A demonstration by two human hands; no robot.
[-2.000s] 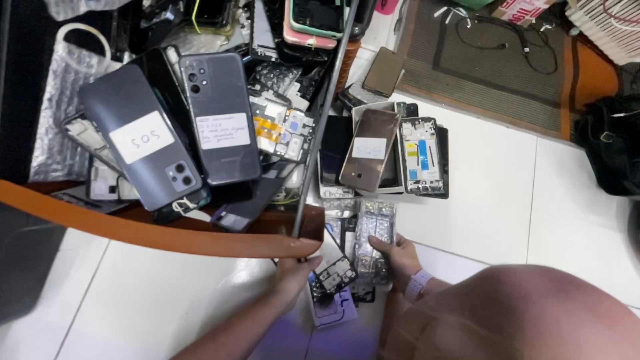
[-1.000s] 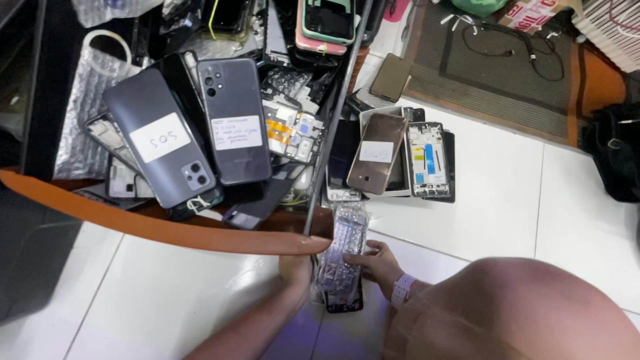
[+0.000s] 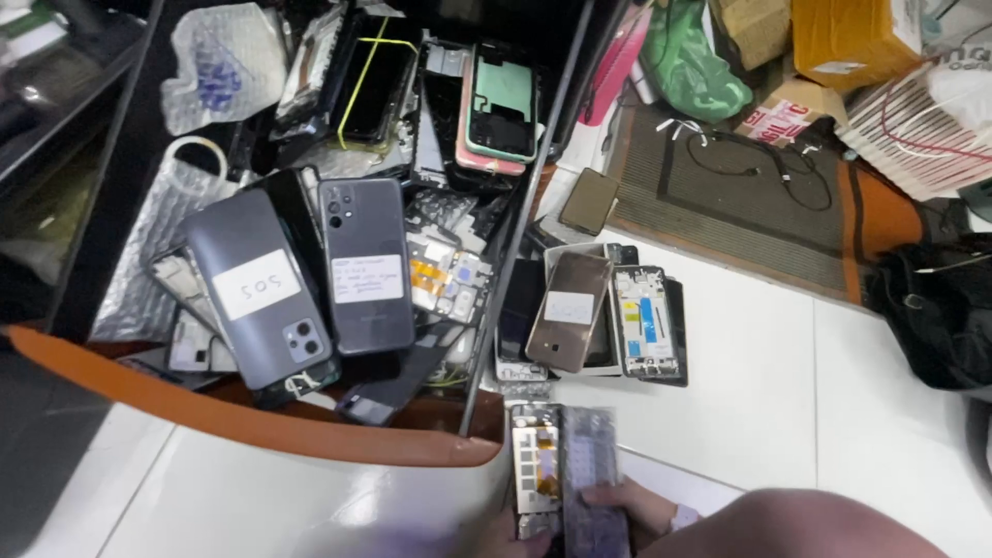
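Low in the view, my left hand (image 3: 521, 539) grips a phone frame with exposed inner parts (image 3: 537, 465), held upright beside the drawer's corner. My right hand (image 3: 632, 504) has its thumb over a bubble-wrapped phone part (image 3: 590, 473), side by side with the frame. In the open drawer, two dark phones with handwritten labels (image 3: 256, 291) (image 3: 366, 267) lie on a pile of phone parts. On the floor right of the drawer, a bronze phone with a label (image 3: 571, 311) rests on a white box, next to an opened phone chassis (image 3: 648, 322).
The drawer's brown front edge (image 3: 256, 415) curves to the left of my hands. My bare knee (image 3: 806, 527) is at the lower right. A striped mat (image 3: 736, 201) with a black cable (image 3: 783, 174), cardboard boxes (image 3: 748, 31), a green bag (image 3: 690, 62) and a black bag (image 3: 930, 310) lie beyond.
The bubble-wrapped part was over the phone parts beside the drawer corner a second ago; now it is beside the phone frame, whose inner parts show. My left hand, earlier at the drawer's edge, is lower.
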